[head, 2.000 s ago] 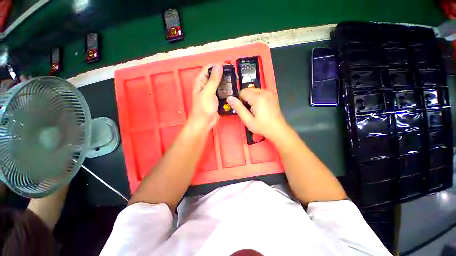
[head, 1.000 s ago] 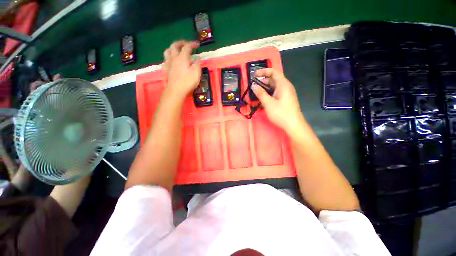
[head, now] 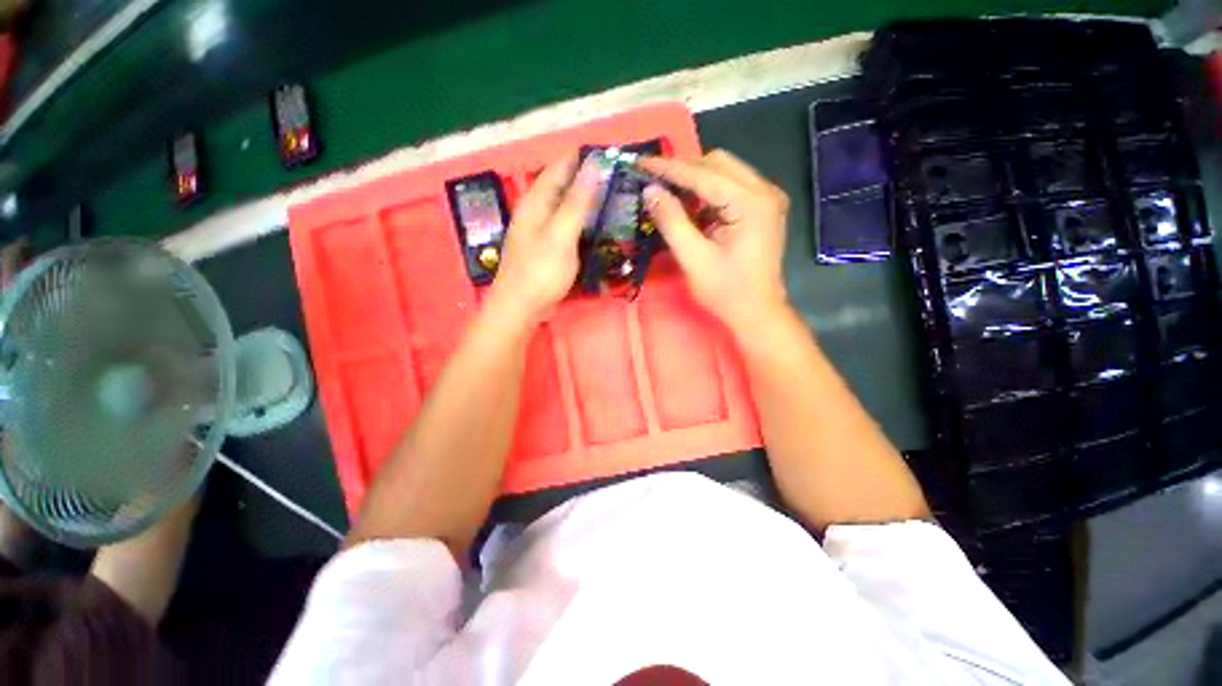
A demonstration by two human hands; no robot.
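Note:
My left hand (head: 536,255) is closed on the left side of a black handset unit (head: 617,221) over the upper right of the red tray (head: 328,288). My right hand (head: 734,248) is on its right side, fingers bent, with a thin black front frame at the fingertips and against the handset. The frame is largely hidden by the fingers and blurred; whether it is seated cannot be told. Another dark edge shows behind the held handset. A second handset (head: 479,228) lies in an upper pocket, left of my left hand.
Two handsets (head: 292,123) lie on the green belt (head: 402,67) beyond the pale edge strip. A pale green fan (head: 121,389) stands at left, with another person's arm (head: 154,563) below. A dark smartphone (head: 851,188) and glossy black blister trays (head: 1032,335) lie at right.
The handset nearest on the belt is gone from there. My left hand has come back from the belt edge to the tray; my right hand has brought the black frame against a handset.

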